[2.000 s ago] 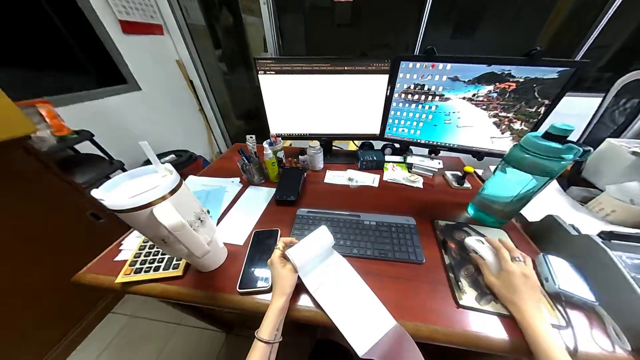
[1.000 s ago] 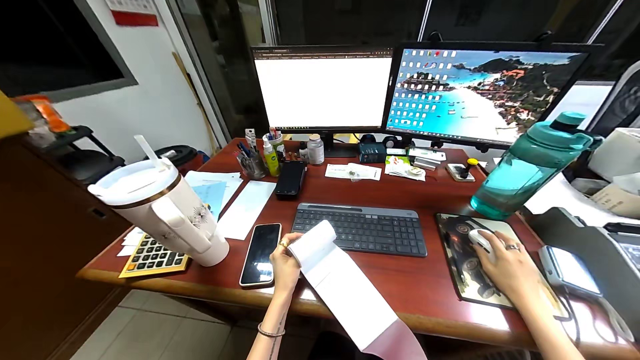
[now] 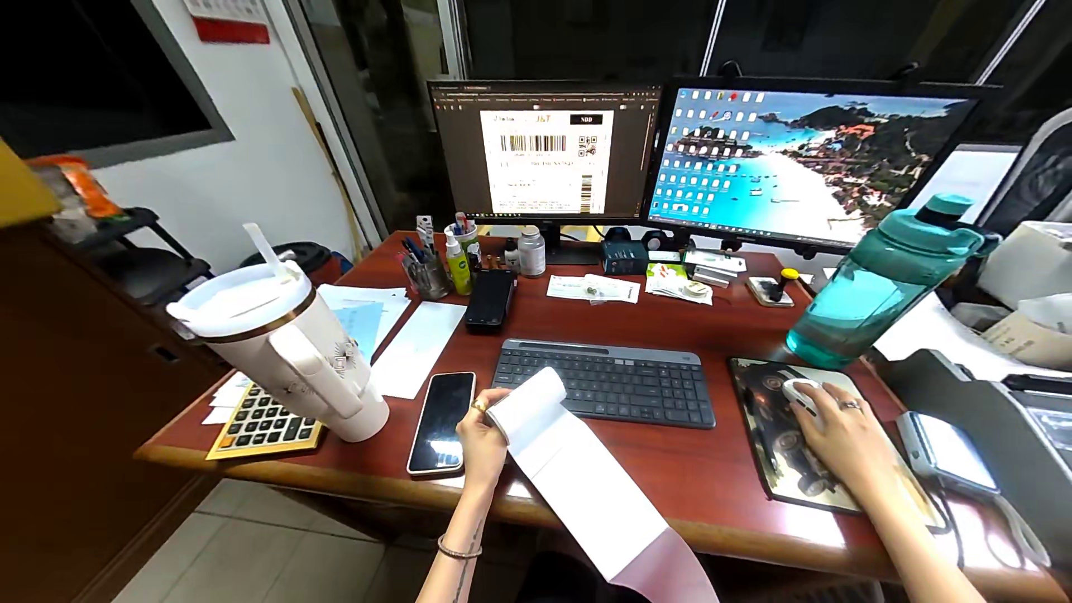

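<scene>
My left hand [image 3: 484, 431] grips the curled end of a long strip of white paper labels [image 3: 586, 481], which hangs over the desk's front edge. Under my right hand [image 3: 842, 427] is a white computer mouse [image 3: 801, 394] on a dark patterned mouse pad [image 3: 783, 469]. A dark wireless keyboard [image 3: 620, 385] lies between the two hands, partly behind the label strip. Just left of my left hand is a smartphone [image 3: 441, 423], face up. The left monitor [image 3: 544, 159] displays a label with barcodes; the right monitor [image 3: 804, 167] has a beach picture with icons.
A white handled tumbler [image 3: 310, 360] overlaps a yellow-edged calculator [image 3: 266, 423] at the left. Behind stand a pen holder [image 3: 429, 276] and small bottles. A teal water bottle [image 3: 879, 285] stands beyond the mouse pad, with a grey machine [image 3: 988, 427] at the far right.
The left monitor went from a blank white page to a label with barcodes on a dark background. Both hands remain in about the same places, the left with the label strip, the right on the mouse.
</scene>
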